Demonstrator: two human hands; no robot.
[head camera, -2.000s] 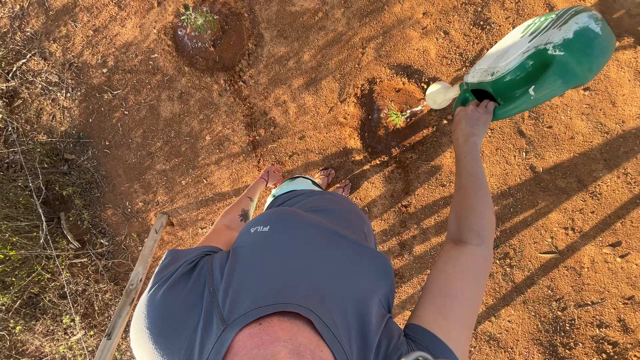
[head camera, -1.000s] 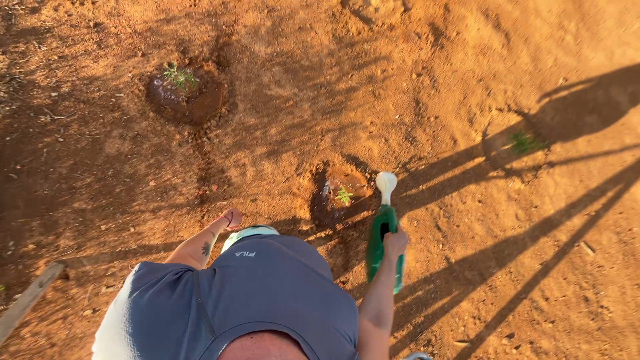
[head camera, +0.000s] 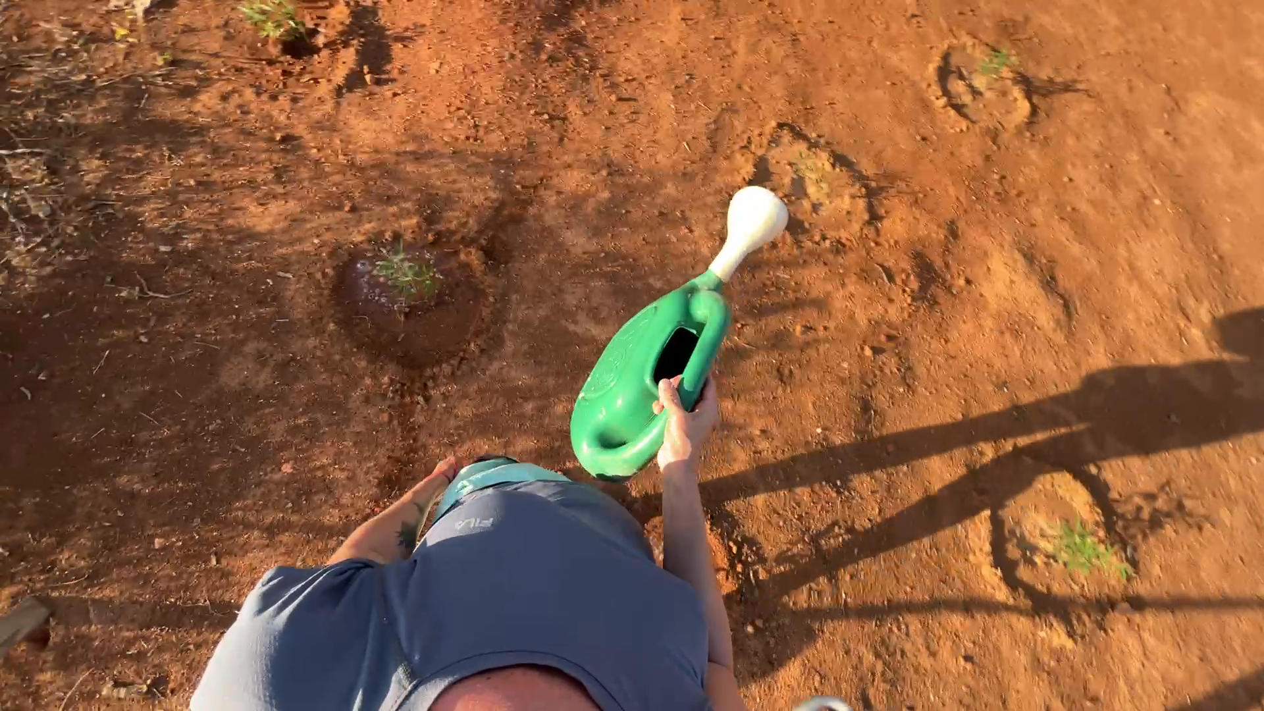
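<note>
My right hand (head camera: 688, 420) is closed around the handle of a green plastic watering can (head camera: 622, 370). The can hangs in front of my body, its white rose (head camera: 756, 217) pointing up and to the right in the view, above bare reddish soil. No water shows coming out of it. My left hand (head camera: 446, 468) hangs low beside my shorts, away from the can; its fingers are too small and partly hidden to read. Ahead of it, a small green plant (head camera: 407, 274) stands in a round basin of dark, wet soil (head camera: 420, 336).
More small plants grow in shallow basins: one at the right (head camera: 1086, 549), one at the upper right (head camera: 997, 62), another at the upper left (head camera: 272, 18). Dry twigs (head camera: 30, 197) lie at the left edge. A wooden piece (head camera: 22, 622) shows at the lower left.
The watering can, first tipped out to the right beside a plant, has come back in front of my body, still in my right hand. The view has shifted a lot.
</note>
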